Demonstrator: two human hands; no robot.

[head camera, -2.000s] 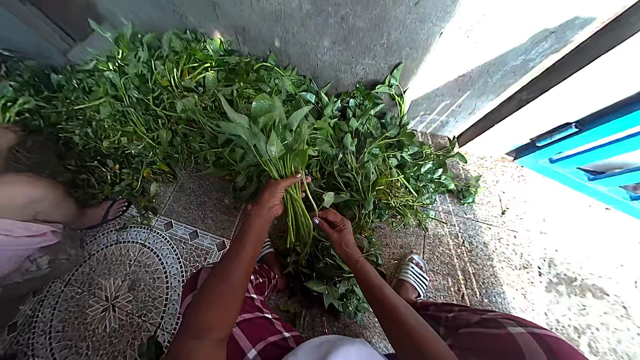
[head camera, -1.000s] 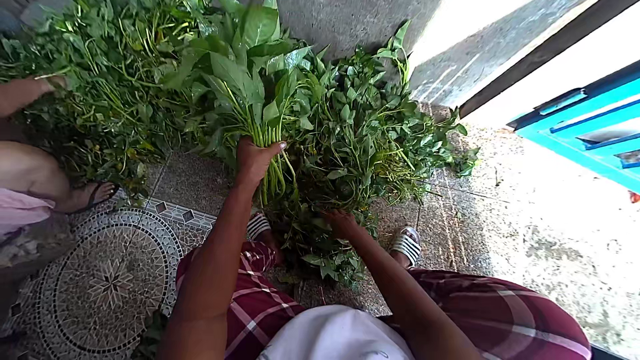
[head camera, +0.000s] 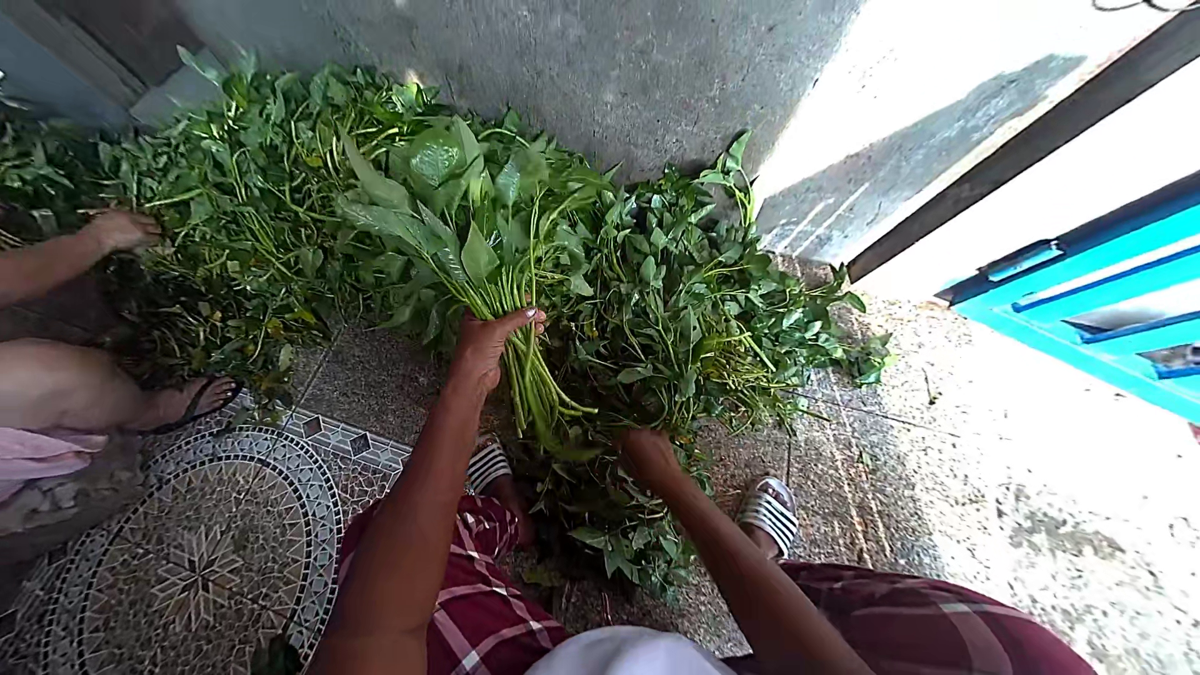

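My left hand [head camera: 489, 349] is closed around a bunch of leafy green stems [head camera: 469, 225], its leaves fanning up toward the wall and the cut ends hanging down to the right. Lower and to the right, my right hand [head camera: 647, 455] reaches into the heap of greens [head camera: 675, 309] between my feet; its fingers are hidden among the leaves, so what it touches cannot be told. Darker loose leaves [head camera: 619, 534] lie just below it.
A wide pile of greens [head camera: 253, 178] runs along the grey wall [head camera: 600, 75]. At the left, another person's hand [head camera: 124, 231] touches it, with a sandalled foot [head camera: 202, 401] nearby. My striped slides [head camera: 769, 511] flank the heap. A blue metal gate [head camera: 1106, 291] stands right, a round mosaic [head camera: 202, 562] lower left.
Two seconds ago both my hands were together at the bunch; my right hand has since dropped to the heap. The left hand still holds the bunch. The other person's hand has come into view.
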